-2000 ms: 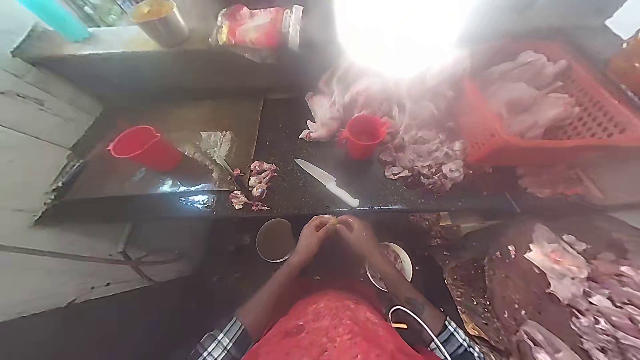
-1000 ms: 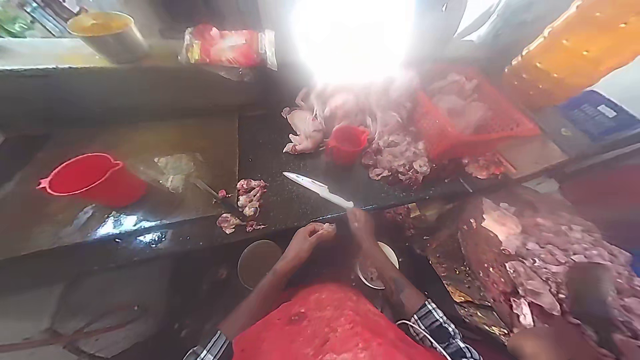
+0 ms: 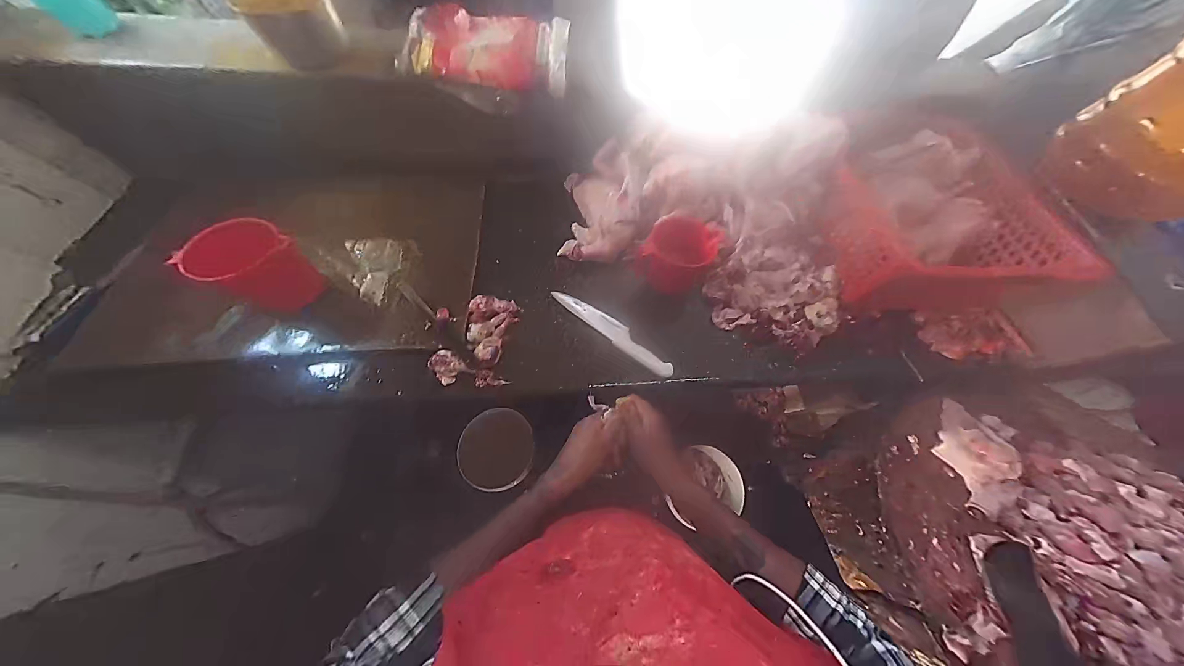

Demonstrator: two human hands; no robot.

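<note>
My left hand (image 3: pixel 588 446) and my right hand (image 3: pixel 645 433) meet in front of the counter edge, fingers together around a small pale piece of meat (image 3: pixel 599 407), mostly hidden by the fingers. Just beyond them a knife with a white handle (image 3: pixel 615 335) lies on the dark counter. Left of the knife are several small dark red meat pieces (image 3: pixel 490 324). A small red plastic cup (image 3: pixel 682 252) stands beside a heap of raw poultry (image 3: pixel 758 203). Below the counter, a round container (image 3: pixel 496 450) is left of my hands and a white bowl with meat (image 3: pixel 731 481) is partly behind my right forearm.
A red plastic mug (image 3: pixel 250 264) stands on the left counter. At the right, a red perforated crate (image 3: pixel 999 264) holds poultry. Cut meat (image 3: pixel 1101 527) covers a block at lower right, beside a dark blade (image 3: pixel 1022 592). A packet (image 3: pixel 486 48) lies on the ledge.
My hands were apart one second ago, my right near the knife's handle; now they are together. A co-worker's hand seen at lower right then is out of view.
</note>
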